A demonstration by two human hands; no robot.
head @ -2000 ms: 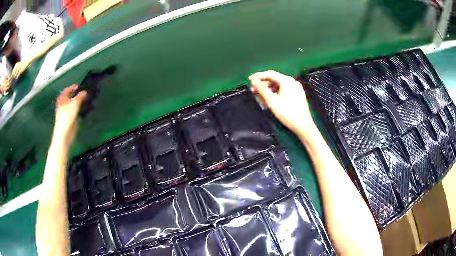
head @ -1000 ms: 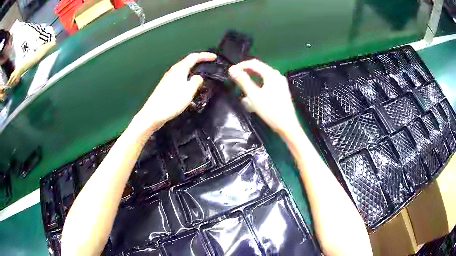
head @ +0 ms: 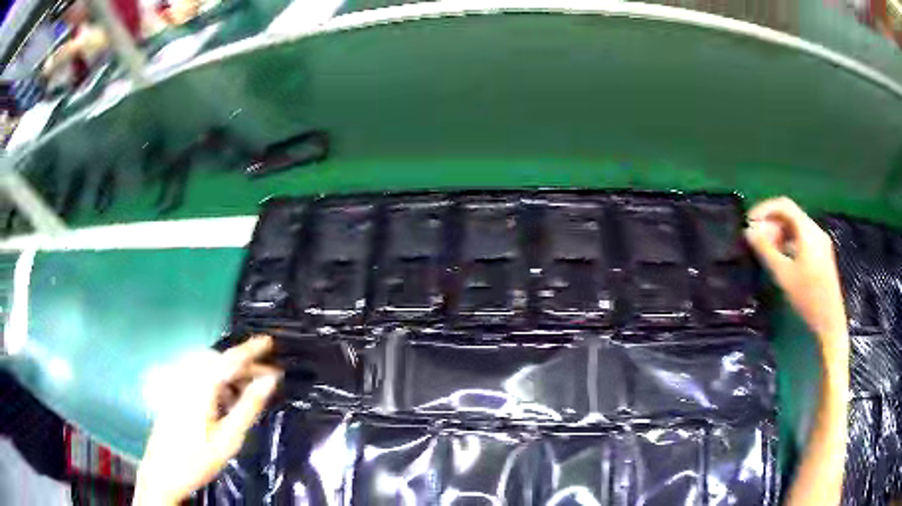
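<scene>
The glossy black blister tray (head: 499,371) lies in front of me, with its top edge against the green belt. Its upper row of upright pockets holds black phone housings (head: 485,257). The sideways pockets below and the bottom row look smooth and shiny, with no part seen in them. My left hand (head: 223,405) is blurred at the tray's left edge, finger and thumb bent around the edge area; whether it grips is unclear. My right hand (head: 799,252) pinches the tray's upper right edge with finger and thumb.
The green conveyor belt (head: 554,109) runs beyond the tray. A loose black housing (head: 289,153) lies on it, with more blurred dark parts farther left. Another mesh-textured black tray (head: 875,346) is at the right edge. Blurred people are at the upper left, and a red item at lower left.
The housings between my hands are gone from them. My left hand has moved down to the tray's left edge, my right to its right edge. The tray now appears squarer to me; the view has shifted left.
</scene>
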